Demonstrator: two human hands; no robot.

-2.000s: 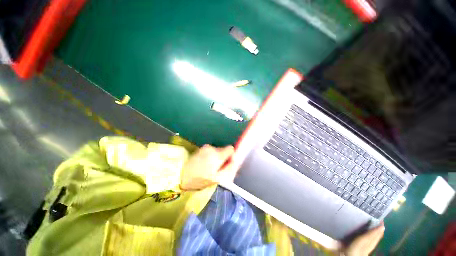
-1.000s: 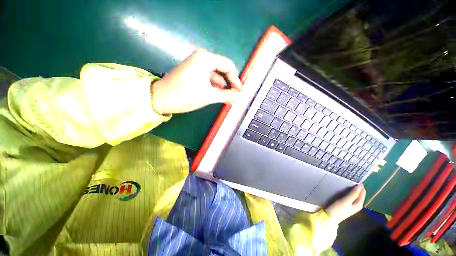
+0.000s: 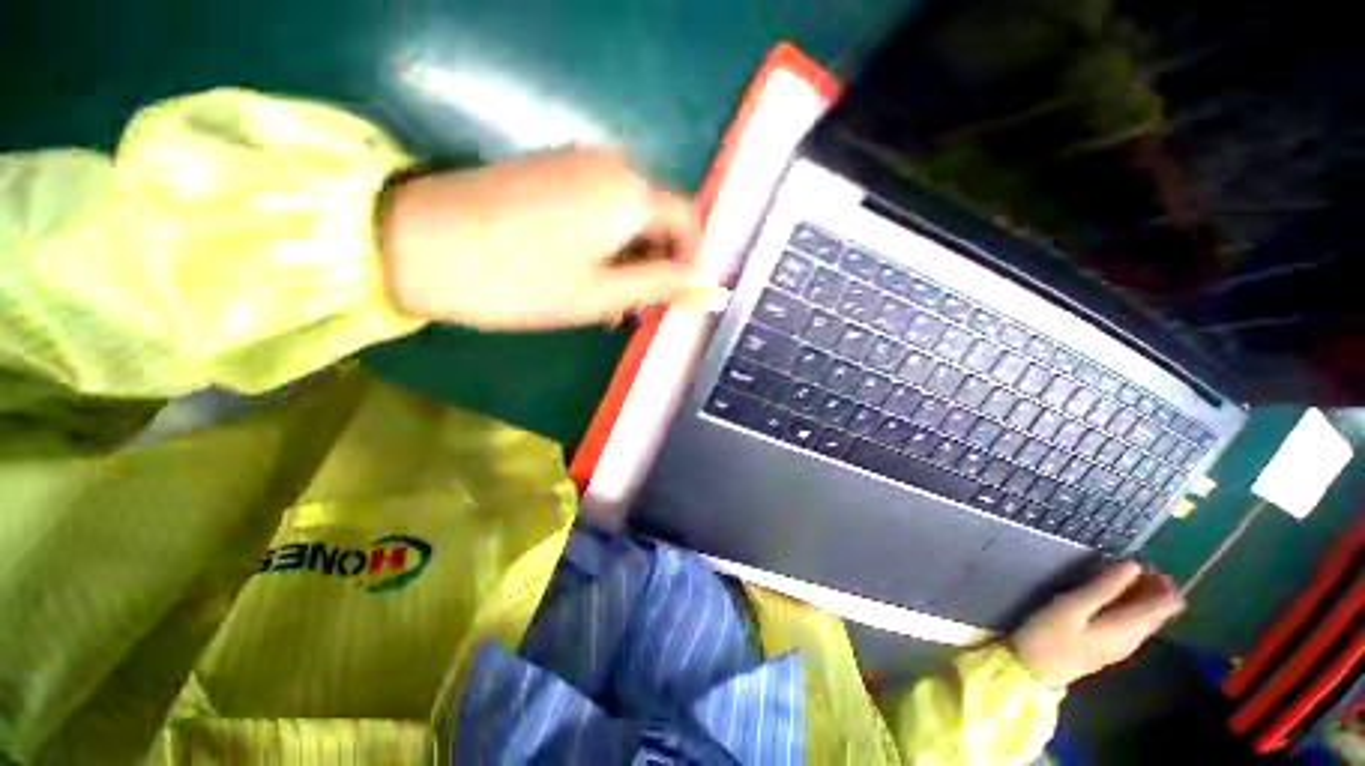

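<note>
The open grey laptop (image 3: 883, 524) lies tilted across the view on a white liner (image 3: 761, 172) in a red tray (image 3: 614, 401). Its glossy screen (image 3: 1108, 180) is dark. My left hand (image 3: 547, 240), partly blurred, pinches a small pale yellow stick, which looks like a USB flash drive (image 3: 707, 299), with its tip at the laptop's left edge. The port is not clear to see. My right hand (image 3: 1093, 621) holds the laptop's right front corner, with its fingers curled at the edge. A small pale yellow piece (image 3: 1195, 497) sits at the right edge.
A white card (image 3: 1302, 464) with a thin brown cord (image 3: 1225, 546) lies on the green bench at the right. Red trays (image 3: 1310, 644) stand stacked at the lower right. Glare (image 3: 502, 102) marks the green bench at the upper left.
My left hand has moved from the tray's near left side up to the laptop's left edge. The view has shifted, and the loose sticks on the bench no longer show. My right hand stays at the corner.
</note>
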